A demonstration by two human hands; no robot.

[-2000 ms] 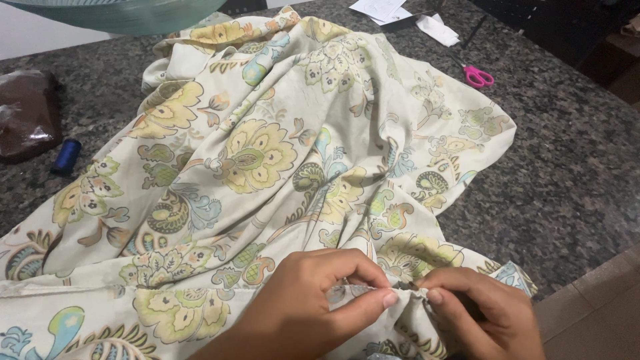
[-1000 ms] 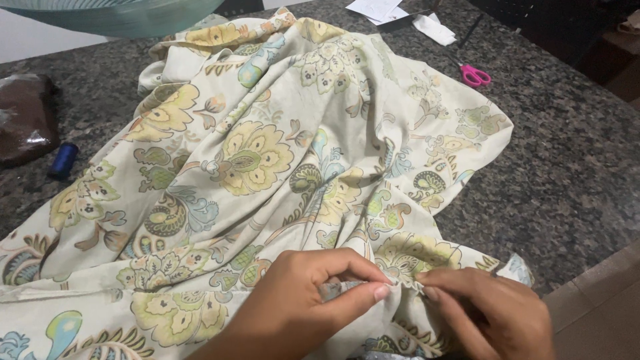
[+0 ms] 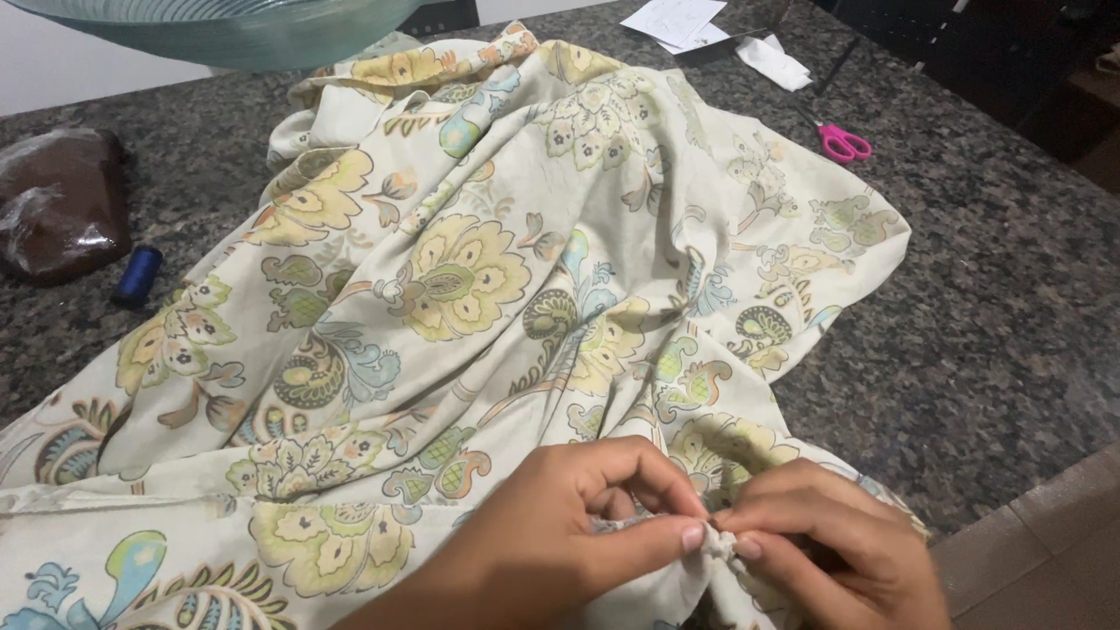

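A large cream fabric with a floral and paisley print (image 3: 464,280) lies rumpled over the counter. My left hand (image 3: 586,525) pinches its gathered edge between thumb and forefinger at the lower middle. Close beside it, the thumb and fingers of my right hand (image 3: 831,542) grip the same bunched edge; the fingertips of both hands nearly meet. Whether a needle or thread is between the fingers cannot be told. Folds spread upward from the pinched place. A seam runs across the fabric at the lower left.
On the speckled granite counter (image 3: 962,262) are pink-handled scissors (image 3: 844,143), a crumpled white tissue (image 3: 774,63) and white papers (image 3: 674,22). A blue thread spool (image 3: 138,276) and a brown plastic-wrapped package (image 3: 63,206) lie at the left. A glass bowl (image 3: 236,31) stands behind. The counter's edge is at the right.
Both hands keep hold of the gathered edge near the same place, with small shifts of the fingers. The fabric between them looks more tightly bunched than two seconds ago.
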